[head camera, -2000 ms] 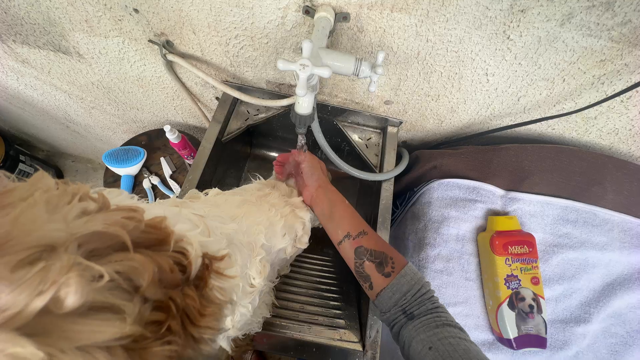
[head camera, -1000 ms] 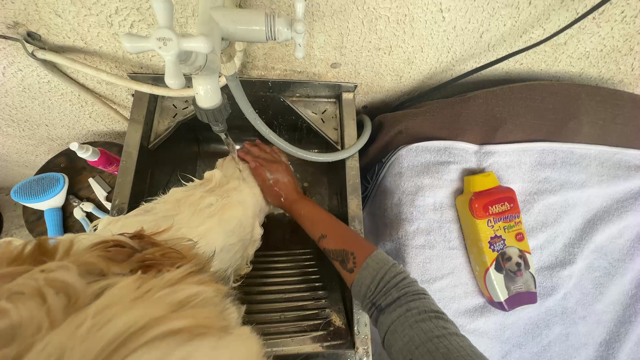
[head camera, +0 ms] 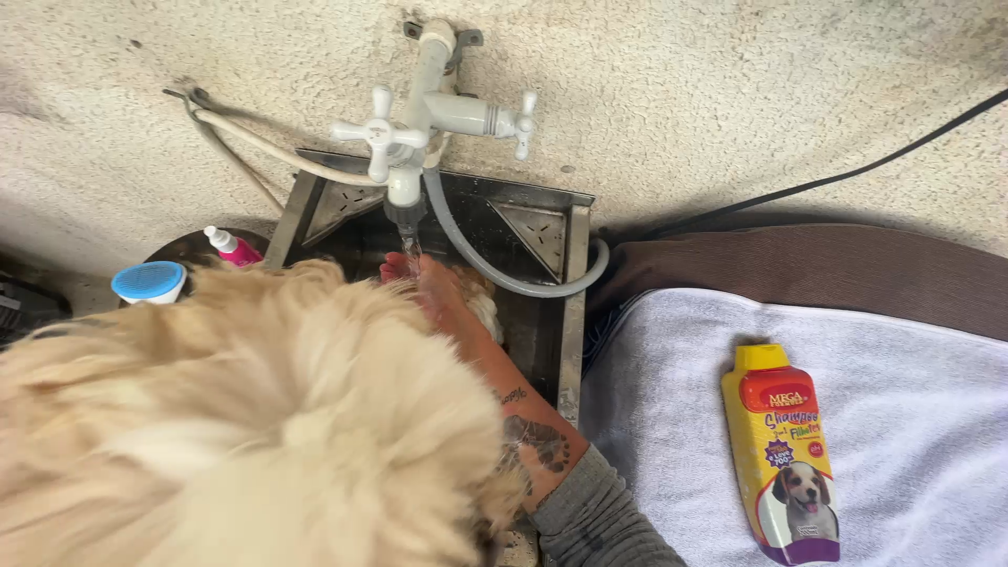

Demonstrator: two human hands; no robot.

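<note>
My right hand (head camera: 421,277) is under the white plastic tap (head camera: 405,177), and running water falls onto it. The fingers are partly hidden behind the dog's fur, so its hold cannot be told. A cream, long-haired dog (head camera: 268,417) fills the lower left and covers part of my forearm. Some wet fur (head camera: 482,303) shows just right of my wrist, inside the metal sink (head camera: 573,331). My left hand is out of view.
A grey hose (head camera: 488,272) loops over the sink. On the right, a yellow dog shampoo bottle (head camera: 787,465) lies on a white towel (head camera: 677,378) beside brown cloth (head camera: 827,268). At left are a blue-topped grooming brush (head camera: 150,281) and a pink spray bottle (head camera: 235,246).
The dog's body has moved across the lower view and now covers much of the sink, its grooved floor and part of my forearm. My right hand remains under the running water.
</note>
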